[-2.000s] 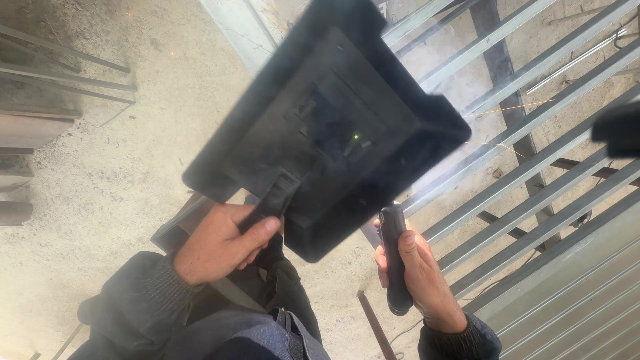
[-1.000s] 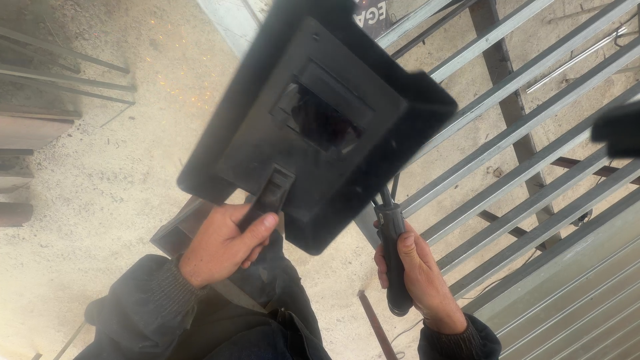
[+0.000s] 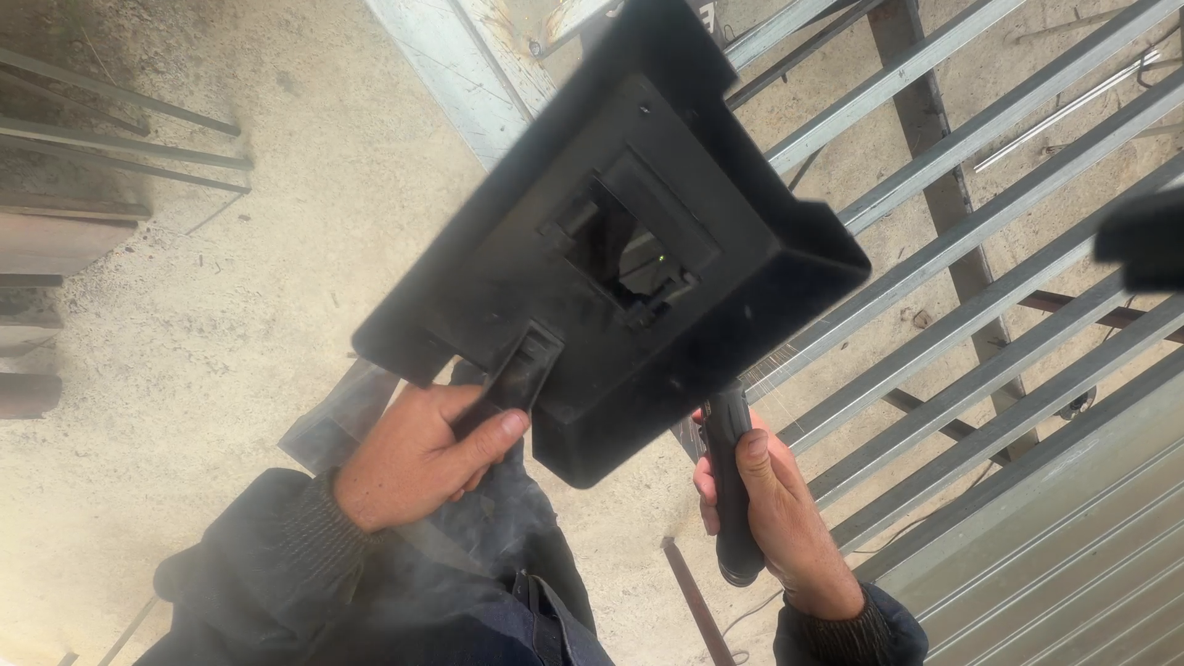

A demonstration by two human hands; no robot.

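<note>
A black hand-held welding shield (image 3: pixel 481 268) spans the middle of the head view, tilted, its dark window facing me with a small green glint in it. My left hand (image 3: pixel 421 453) is closed round the shield's handle (image 3: pixel 518 370) at its lower edge. To the right, my right hand (image 3: pixel 786 509) grips the black handle of a welding electrode holder (image 3: pixel 733 490), whose front end is hidden behind the shield. Fine sparks show beside the shield's lower right edge, over the parallel steel bars (image 3: pixel 879 333). Thin smoke drifts over my lap.
A ribbed metal panel (image 3: pixel 1064 573) lies at the lower right. Thin metal rods (image 3: pixel 1064 111) lie beyond the bars. More metal bars (image 3: pixel 120 148) stick out at the left over the concrete floor (image 3: pixel 305 185). A narrow brown bar (image 3: pixel 694 601) is near my right hand.
Two seconds ago a bright glow showed at the shield's right edge; one second ago it was absent, and now fine sparks show there. Smoke has appeared over my lap. Both hands keep their grips.
</note>
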